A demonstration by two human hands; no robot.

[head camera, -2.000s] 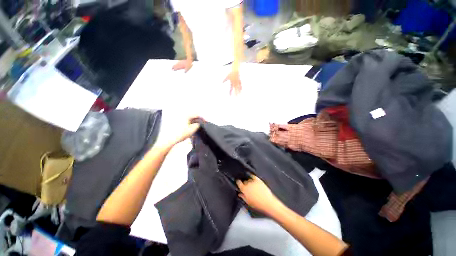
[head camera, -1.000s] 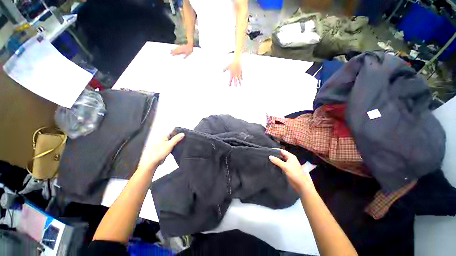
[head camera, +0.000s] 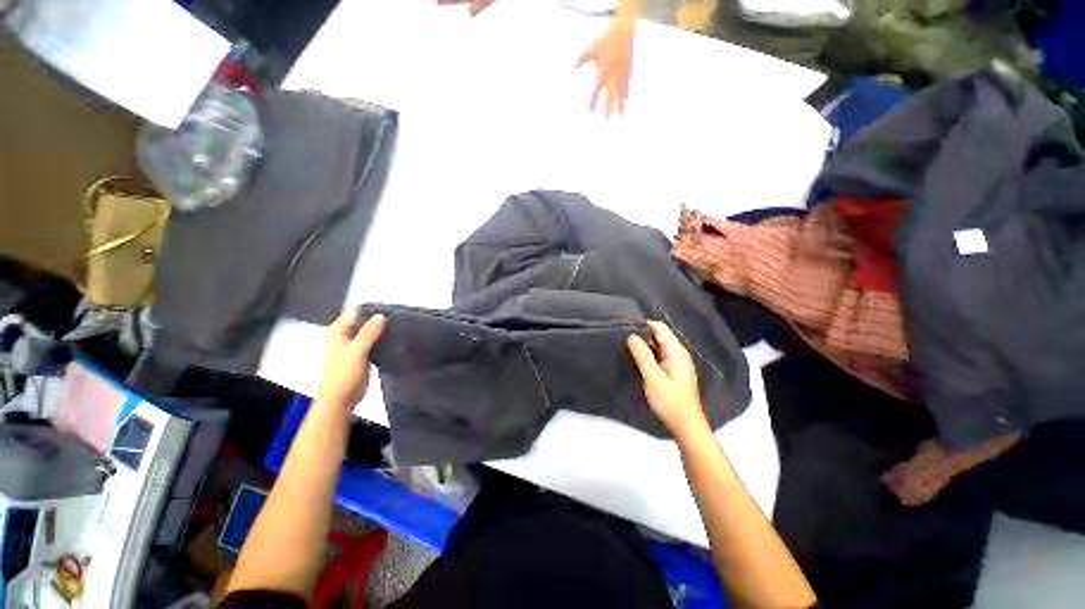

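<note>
The dark grey trousers lie partly on the white table in front of me, with their waistband stretched between my two hands. Pale stitching lines show on the cloth. My left hand pinches the left end of the waistband, thumb on top. My right hand pinches the right end, thumb on the near side. The far part of the trousers is folded and bunched on the table beyond the waistband. The fingers behind the cloth are partly hidden.
Other grey trousers lie at left under a clear plastic bag. Red-brown checked cloth and a grey garment with a white sticker are heaped at right. Another person's hand rests on the white table. A blue crate is below.
My right hand has left the trousers' opening and now holds the waistband's right end; my left hand holds its left end. The waistband is drawn out level. The view has tilted down.
</note>
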